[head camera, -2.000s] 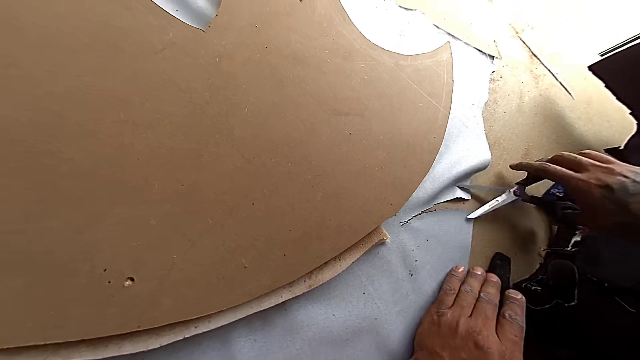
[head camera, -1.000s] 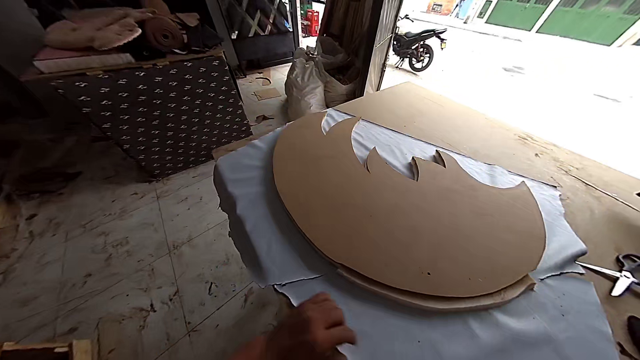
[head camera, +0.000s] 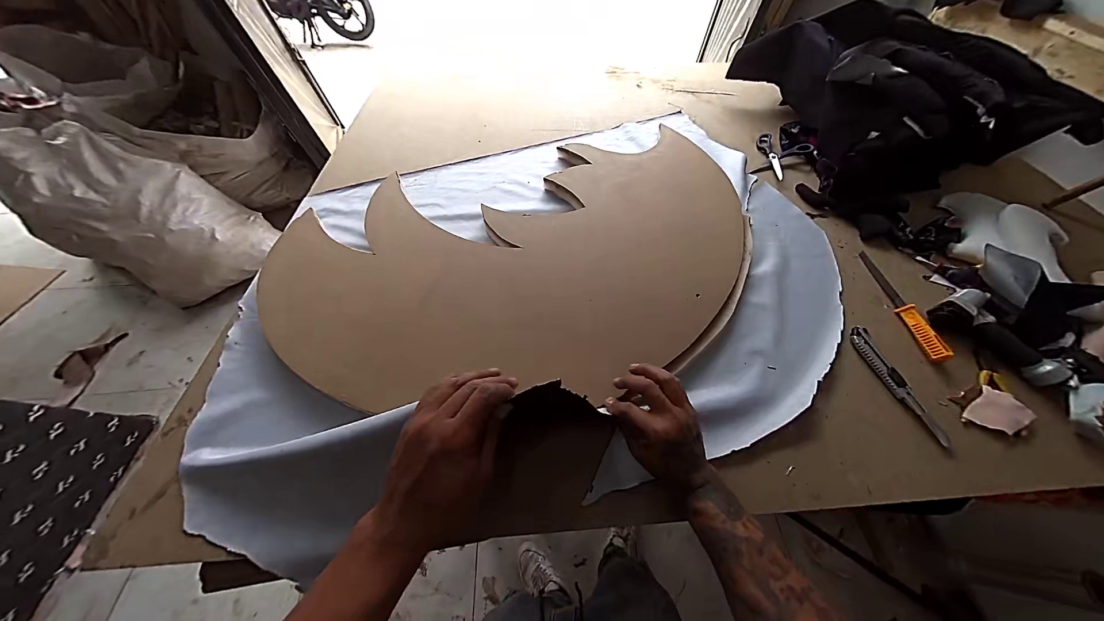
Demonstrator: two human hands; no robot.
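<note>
A large brown board cut with several pointed curves [head camera: 517, 302] lies on light grey fabric [head camera: 785, 319] spread over the table. Along the board's near edge my left hand [head camera: 453, 444] pinches the fabric, raising it and folding it toward the board. My right hand [head camera: 660, 423] is at the same edge, farther right, fingers curled at a corner of the fabric beside a slit. Between both hands the fabric's dark underside shows. A padded layer shows under the board's right edge.
Scissors [head camera: 774, 157] lie at the back right near dark cloth [head camera: 897, 95]. An orange-handled blade [head camera: 923, 332], a utility knife [head camera: 897, 384] and fabric scraps [head camera: 999, 410] are on the table's right. Full sacks [head camera: 129, 207] stand on the floor at left.
The view has swung widely. Two seconds ago my right hand was at the scissors; now they lie apart from it. Both hands are now at the board's near edge, with the fabric lifted there.
</note>
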